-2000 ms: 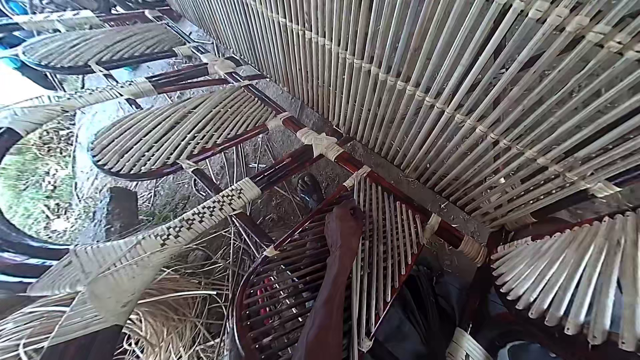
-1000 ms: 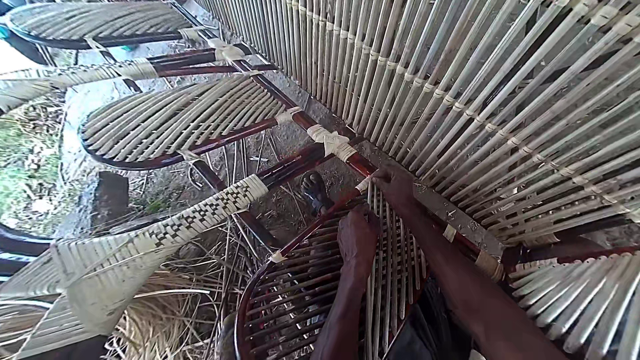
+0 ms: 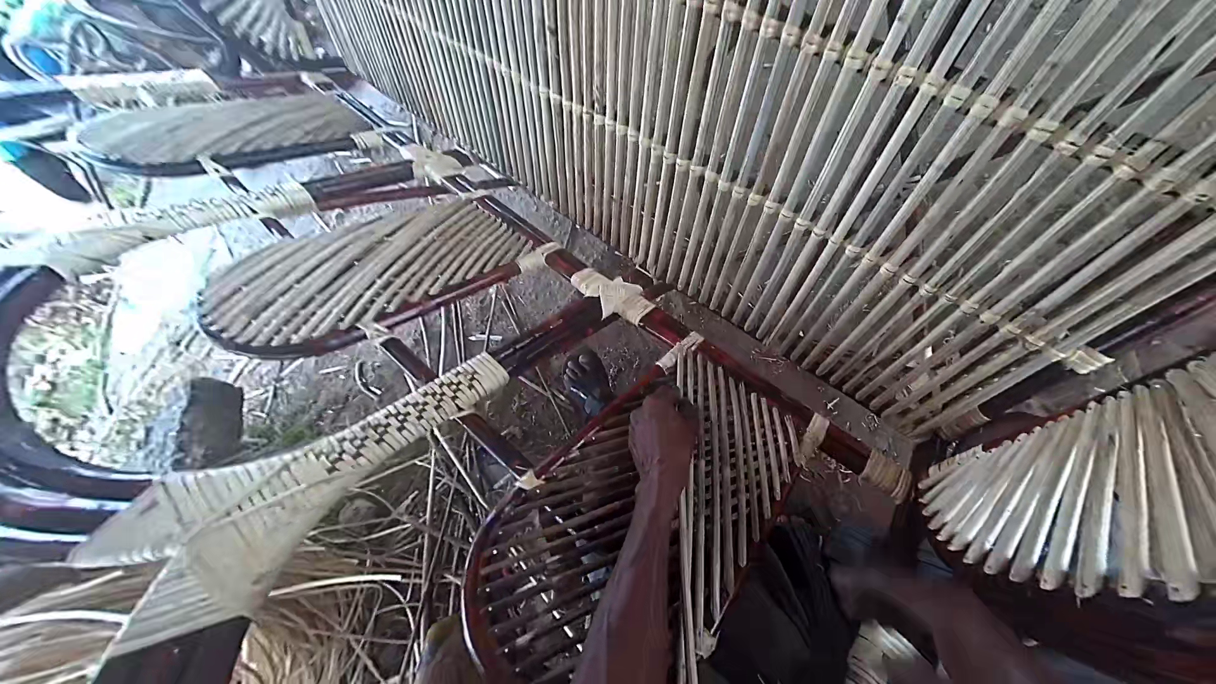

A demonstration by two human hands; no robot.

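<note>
My left hand (image 3: 663, 427) is closed against the upper left part of a leaf-shaped cane panel (image 3: 731, 475), close to the binding (image 3: 682, 351) on its dark frame. The fingers look curled at the ends of the strips; whether they pinch a strip cannot be told. Pale strips run along the panel's right half and dark rods cross its left half. My right hand (image 3: 869, 594) is low on the right, blurred, beside dark cloth (image 3: 788, 608) and near a pale roll or bundle (image 3: 888, 655); its fingers are unclear.
A large slatted cane panel (image 3: 722, 152) rises behind. Leaf-shaped panels (image 3: 361, 275) stand along the dark frame at left, with a woven-wrapped arm (image 3: 408, 413) between. Loose cane strands (image 3: 332, 608) lie at lower left. A fan of split cane (image 3: 1092, 494) is at right. A foot (image 3: 587, 380) shows beyond the panel.
My right hand was at the panel's upper binding a second ago and has moved down to the lower right. My left hand remains at the panel, somewhat nearer its upper binding.
</note>
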